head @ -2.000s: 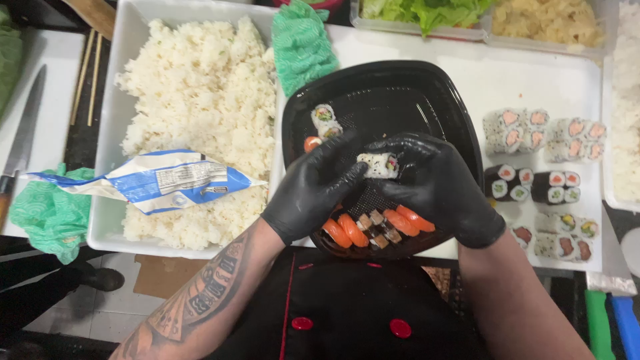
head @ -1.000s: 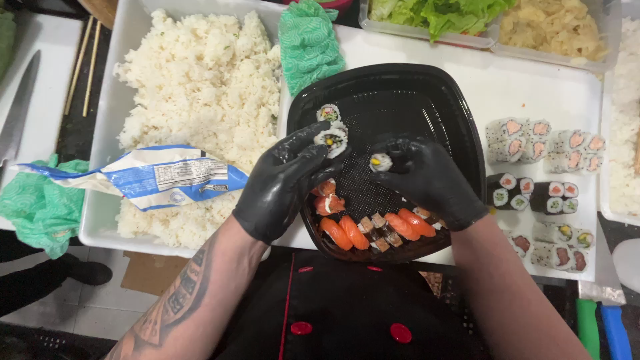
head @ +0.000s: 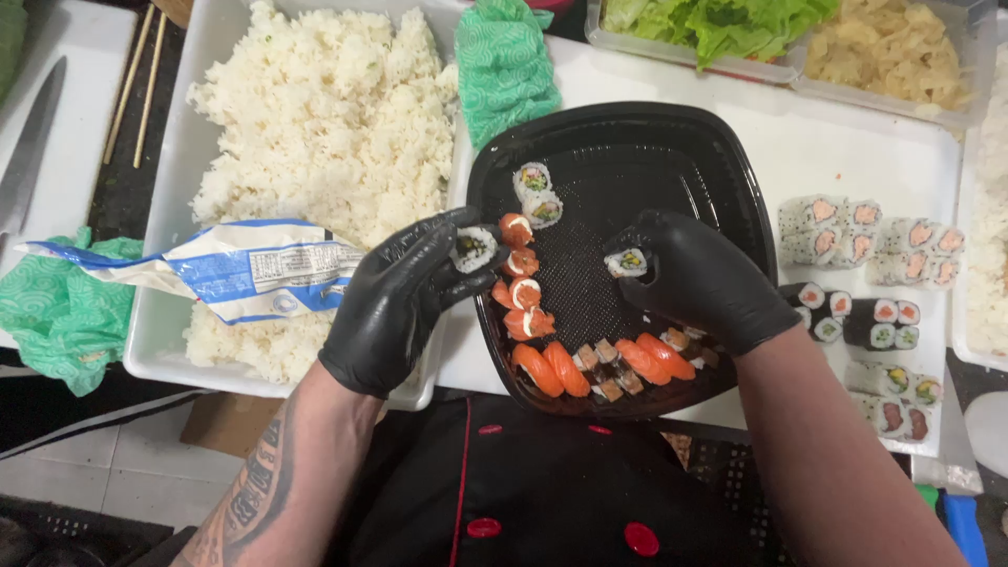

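My left hand [head: 409, 287], in a black glove, holds a rice-covered sushi roll piece [head: 474, 250] in its fingers at the left rim of a black plastic tray [head: 614, 118]. Over the tray's right part, my right hand [head: 689, 272], also gloved, grips another sushi roll piece [head: 626, 263] between thumb and fingers. Two roll pieces [head: 537, 195] touch each other at the tray's upper left. Below them, salmon pieces with white topping [head: 521, 276] form a column. Along the near side lie salmon nigiri [head: 550, 370] and small browned sushi pieces [head: 608, 370].
A white tub of cooked rice [head: 331, 118] stands left, a blue-and-white packet [head: 260, 268] across it. Cut rolls [head: 827, 228] sit on the white cutting board [head: 890, 157] at right. Containers of lettuce [head: 724, 27] are behind. A knife [head: 35, 150] and green cloths [head: 508, 71] lie leftward.
Two seconds ago both hands were together over the tray at a roll piece; now they are apart, each with a piece. Since one second ago, my left hand has moved down and left from the upper-left pieces.
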